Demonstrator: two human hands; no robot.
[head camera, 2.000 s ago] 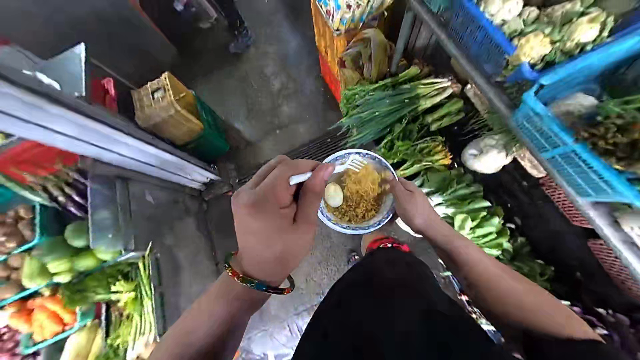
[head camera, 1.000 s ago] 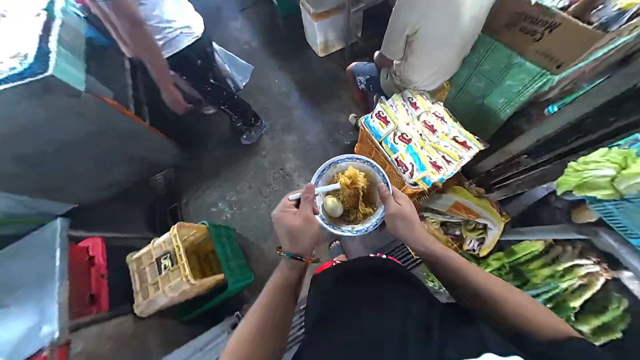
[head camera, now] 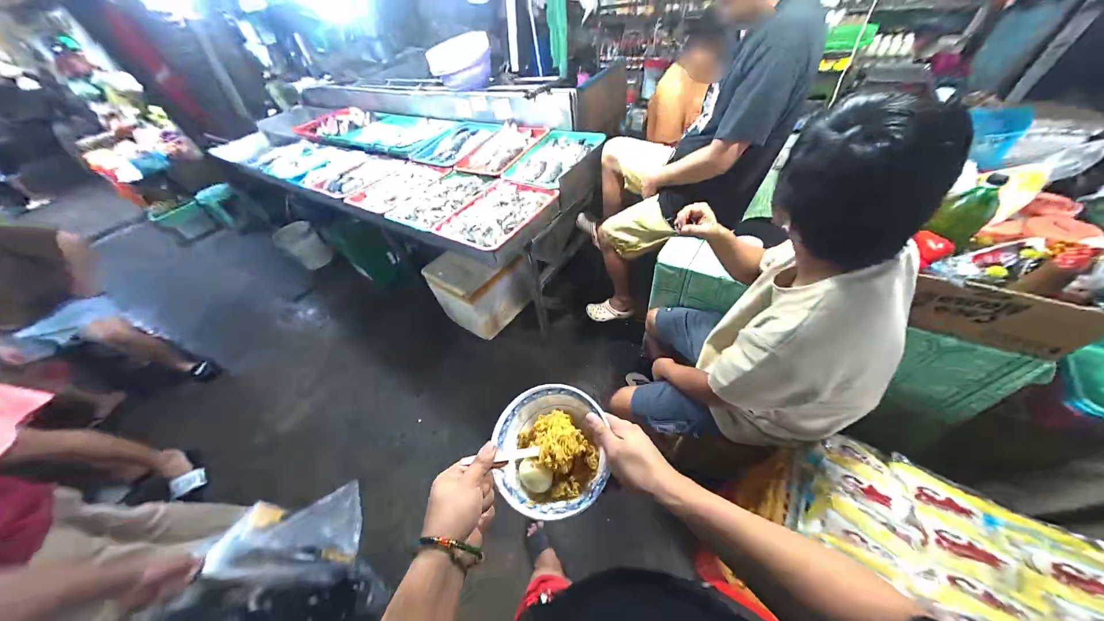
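A white bowl with a blue-patterned rim (head camera: 549, 513) holds yellow noodles (head camera: 562, 448) and a whole boiled egg (head camera: 535, 476). My right hand (head camera: 634, 453) grips the bowl's right side, thumb on the rim. On the other side, my left hand (head camera: 459, 500), with a beaded bracelet at the wrist, holds a white plastic fork (head camera: 511, 455) whose far end is among the noodles. Whether my left fingers also touch the bowl cannot be told.
A person in a cream shirt (head camera: 811, 345) sits close at the right, beside stacked printed packets (head camera: 940, 535). Ahead stand a stall table with trays of fish (head camera: 500, 214) and a foam box (head camera: 479, 293). People are at the left, one beside a clear plastic bag (head camera: 302, 535).
The view has swung up from the crates and floor to the fish stall and seated people. My left hand was raised above the bowl two seconds ago and is now lower, beside it.
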